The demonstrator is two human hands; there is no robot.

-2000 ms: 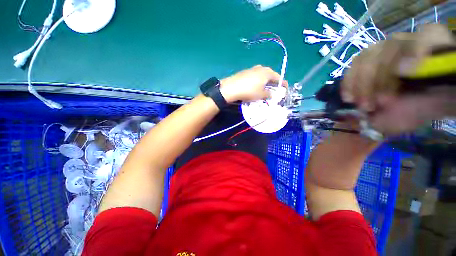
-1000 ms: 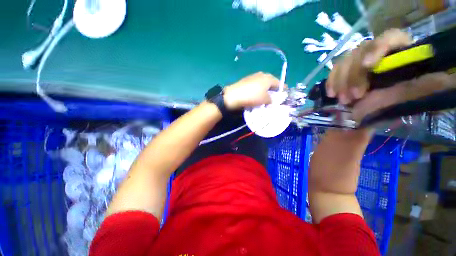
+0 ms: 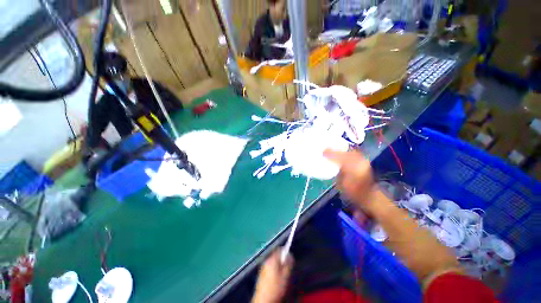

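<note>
My right hand (image 3: 354, 177) grips the edge of a white disc (image 3: 317, 160) at the near side of the bundle of wired discs (image 3: 341, 109). Glare hides where the disc ends and the bundle begins. My left hand (image 3: 273, 277), low in the view and blurred, is closed on a white cable (image 3: 295, 222) that runs up to the disc. The black driver with a yellow band (image 3: 148, 125) hangs free at the left, its metal tip over a white sheet (image 3: 207, 157) with small white fittings.
The green bench (image 3: 160, 234) carries two white discs (image 3: 121, 286) at the near left. A blue crate (image 3: 468, 171) of wired discs is at the right. A small blue bin (image 3: 121, 177) and a metal post (image 3: 299, 41) stand farther back. Two people sit across the bench.
The view has swung up and right. My right hand has let go of the driver, which now hangs free. The disc has moved from the driver tip to the bundle.
</note>
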